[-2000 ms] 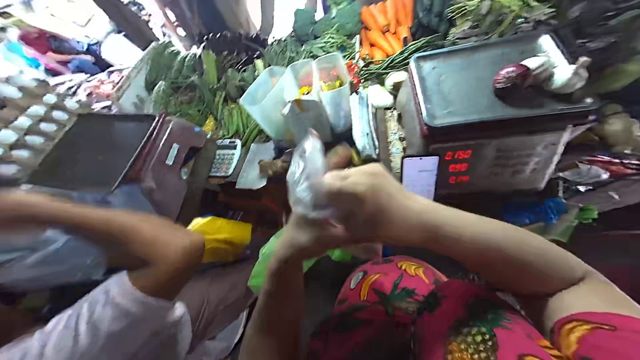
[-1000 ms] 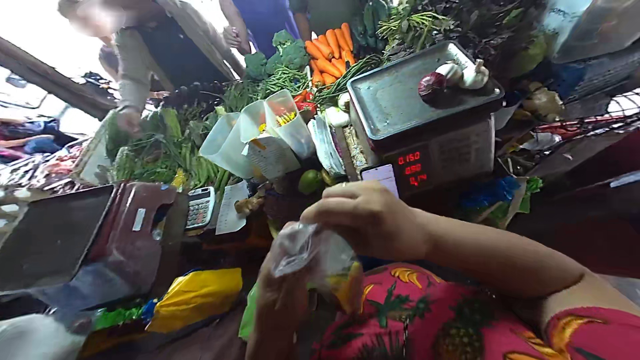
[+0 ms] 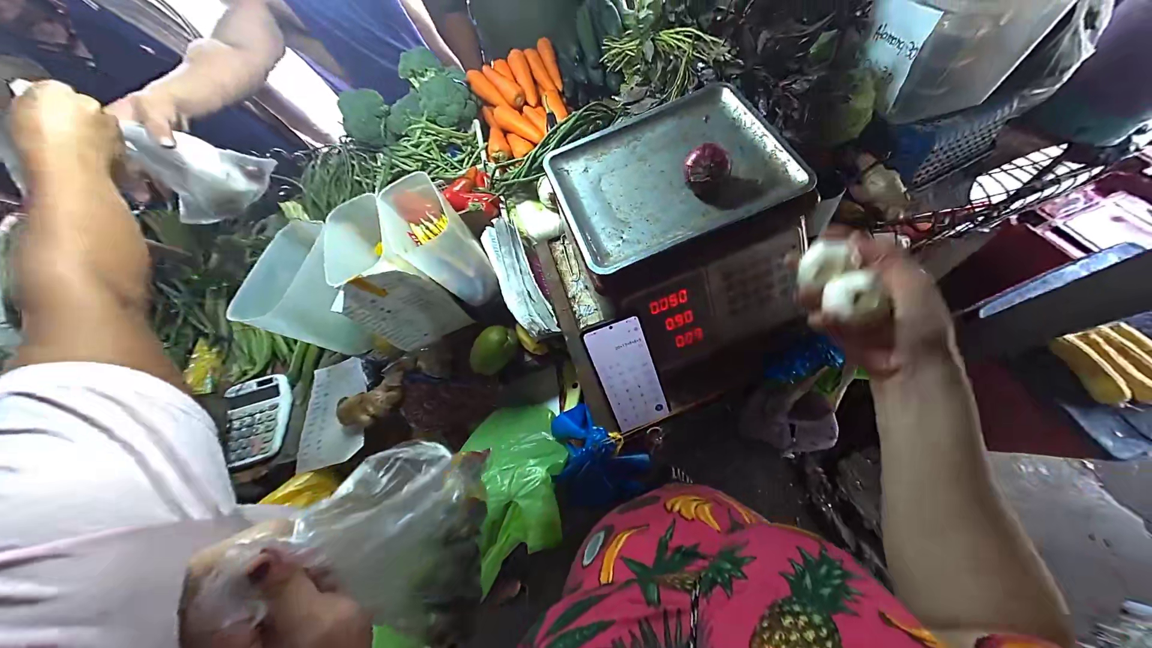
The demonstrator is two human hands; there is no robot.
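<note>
My left hand [image 3: 279, 585], low at the left, grips a clear plastic bag [image 3: 391, 513]; its contents are too blurred to tell. My right hand [image 3: 886, 315], right of the scale, holds white garlic bulbs [image 3: 853, 295] with curled fingers. One red onion [image 3: 707, 166] rests on the metal tray [image 3: 630, 225] of a digital scale [image 3: 738, 288] with a lit red display. A smartphone [image 3: 627, 373] with a calculator on its screen leans against the scale's front.
Clear plastic bins [image 3: 432, 238], carrots [image 3: 517, 99], broccoli [image 3: 441, 94] and a white calculator [image 3: 256, 420] lie beyond and left. A co-worker's arm [image 3: 85, 234] and another person's hand [image 3: 153, 112] meet at a white plastic bag [image 3: 202, 175]. Green bags [image 3: 517, 486] hang before the scale.
My right hand has left the plastic bag and taken the white bulbs off the scale tray, where the red onion stays. My hands have moved apart. The display numbers have changed.
</note>
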